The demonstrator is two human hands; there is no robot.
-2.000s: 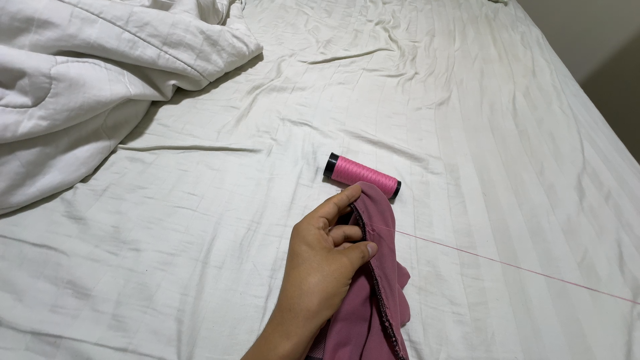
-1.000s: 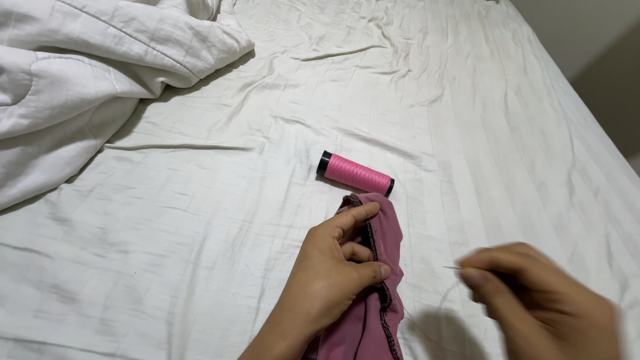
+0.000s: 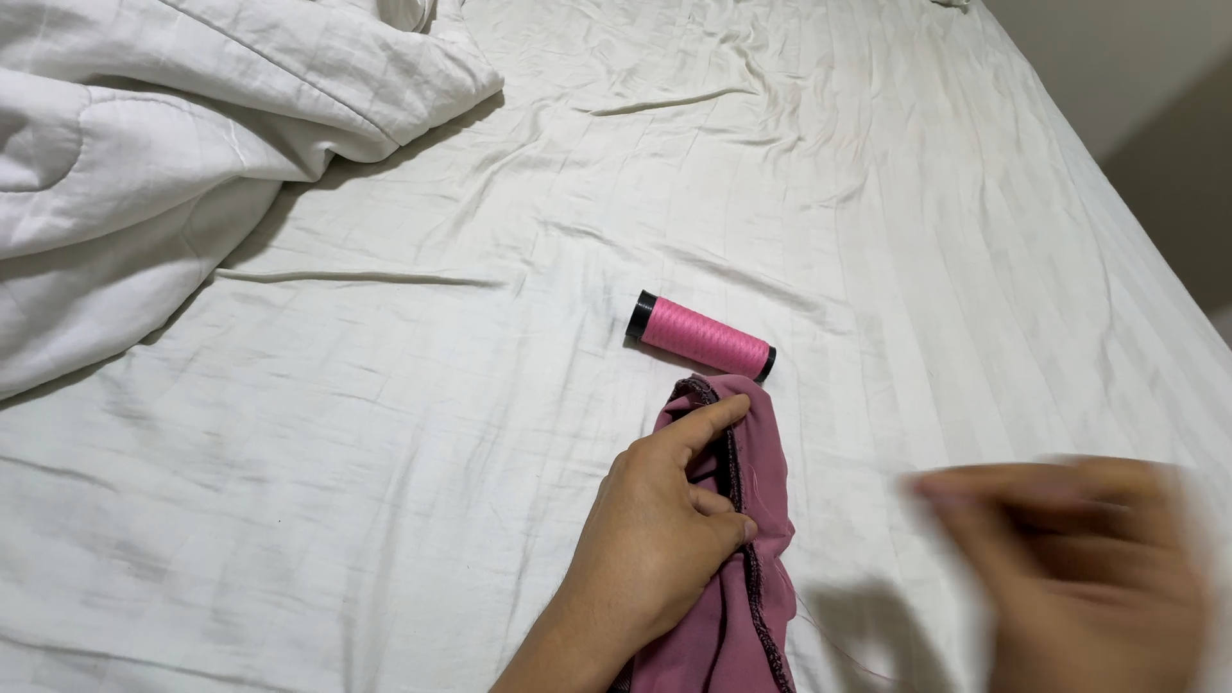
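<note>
My left hand (image 3: 664, 525) grips a mauve fabric piece (image 3: 765, 452) along its dark overlocked seam, index finger lying near the folded top end. Just beyond the fabric, a spool of pink thread (image 3: 707, 337) with black ends lies on its side. A fine thread (image 3: 833, 640) trails from the cloth's right side over the sheet. My right hand (image 3: 1068, 568), strongly blurred, is off to the right of the fabric with thumb and index finger pinched together. Whatever may be between those fingertips is lost in the blur.
A white bed sheet (image 3: 433, 414) with wrinkles lies under everything. At the upper left a white quilt (image 3: 221, 125) is bunched up. The bed's edge runs down the right side, beside a wall (image 3: 1107, 58).
My right hand, out of view two seconds ago, came in at the right with a needle-like thin object in its fingertips one second ago. My left hand keeps its hold on the fabric.
</note>
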